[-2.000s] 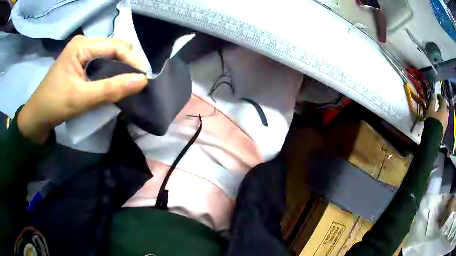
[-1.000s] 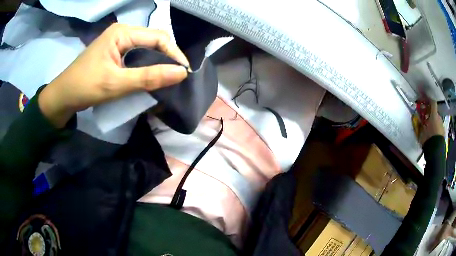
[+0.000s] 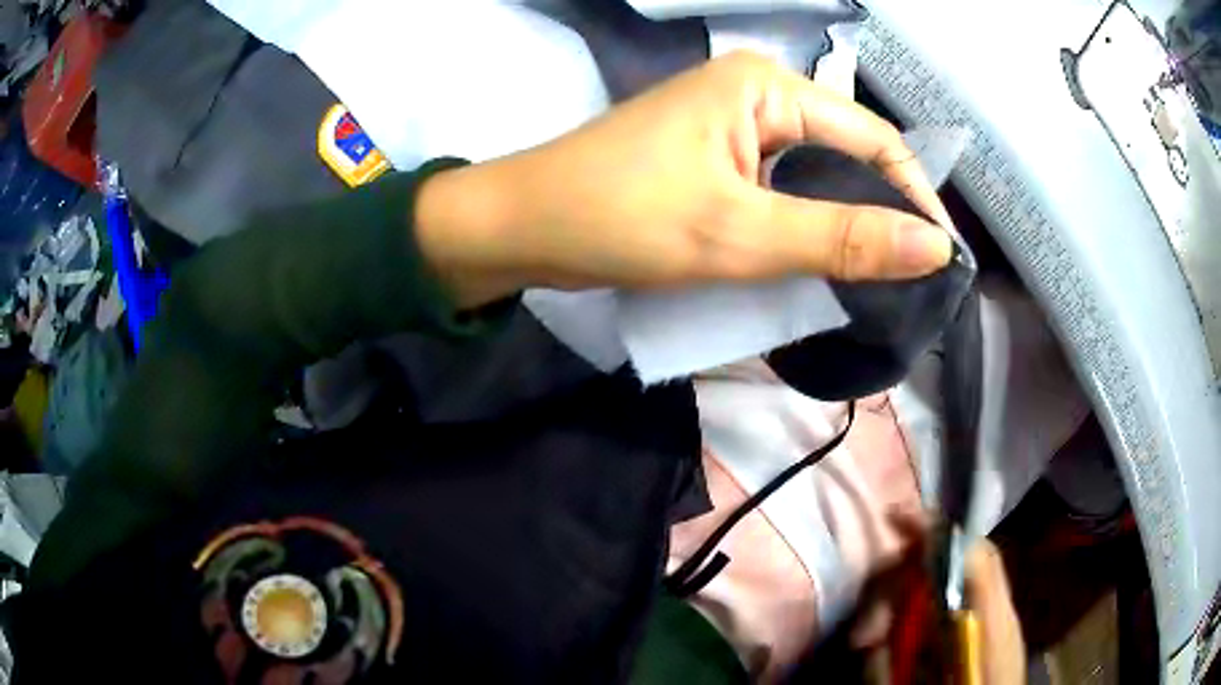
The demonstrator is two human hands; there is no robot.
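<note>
My left hand [image 3: 696, 187] pinches the edge of a dark grey panel [image 3: 870, 328] between thumb and fingertips. The panel curls round below the fingers, with a pale panel [image 3: 730, 328] hanging beside it. My right hand [image 3: 991, 616], blurred and low in the picture, holds scissors [image 3: 956, 468] with red and orange handles. Their dark blades point up toward the pinched edge, just below my left fingertips. Whether the blades touch the cloth is unclear. A shield badge [image 3: 352, 145] shows on dark grey cloth at the upper left.
The white machine table [image 3: 1111, 321] with its ruler scale curves down the right side. Pink and white cloth [image 3: 790, 522] and a black cord lie over the lap. Scraps [image 3: 67, 288] and a red object [image 3: 64, 101] are at the far left.
My right hand has come from the table's far right to below my left hand, now with scissors. The view has turned, so my left hand and cloth appear further right, still pinched.
</note>
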